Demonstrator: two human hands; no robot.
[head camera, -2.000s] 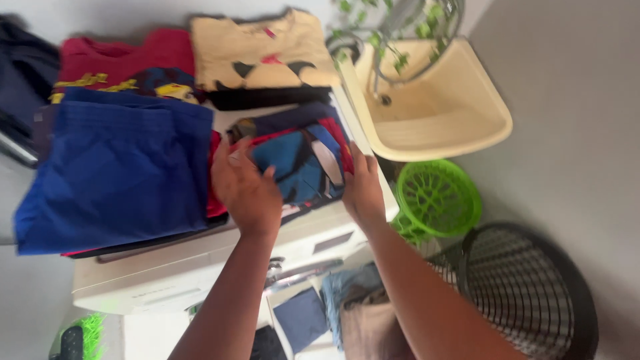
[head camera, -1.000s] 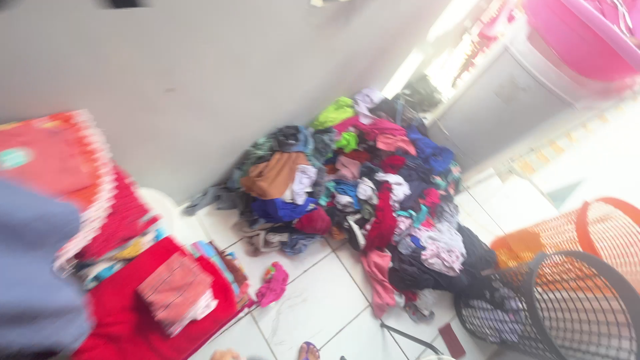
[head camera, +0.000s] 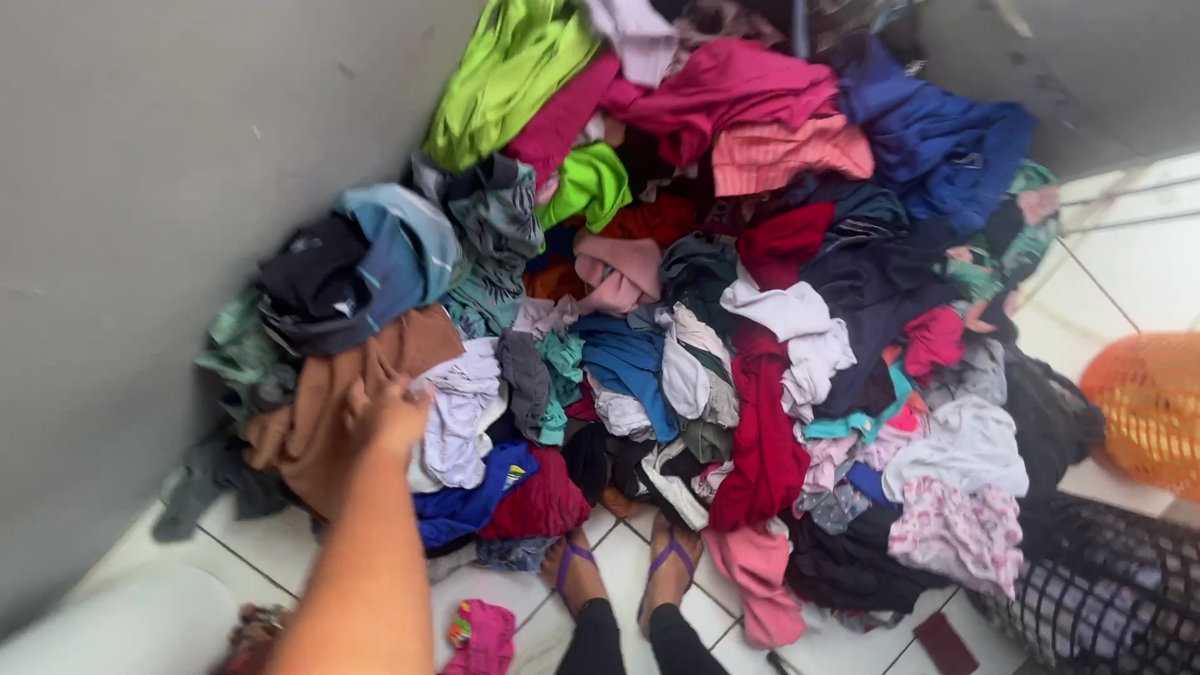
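My left hand (head camera: 389, 417) reaches down onto a brown cloth garment (head camera: 323, 422) at the left of a large heap of clothes. Its fingers are blurred against the cloth, so whether they grip it is unclear. Just right of the hand lies a white crumpled garment (head camera: 461, 408), with a blue garment (head camera: 483, 497) below it. A rolled blue and black garment (head camera: 375, 267) lies above the brown one. Bright green (head camera: 506, 80), magenta (head camera: 741, 89) and dark red garments (head camera: 764, 422) are spread through the heap. My right hand is out of view.
My feet in purple flip-flops (head camera: 667, 572) stand at the heap's near edge. An orange plastic basket (head camera: 1148, 412) and a black mesh basket (head camera: 1097, 572) stand at the right. A grey wall (head camera: 187, 187) borders the left. A pink garment (head camera: 483, 637) lies on white floor tiles.
The view has swung from the folded clothes on a white appliance to the heap on the floor, now closer. Both hands were on the folded clothes; now only my left hand shows, at the brown garment.
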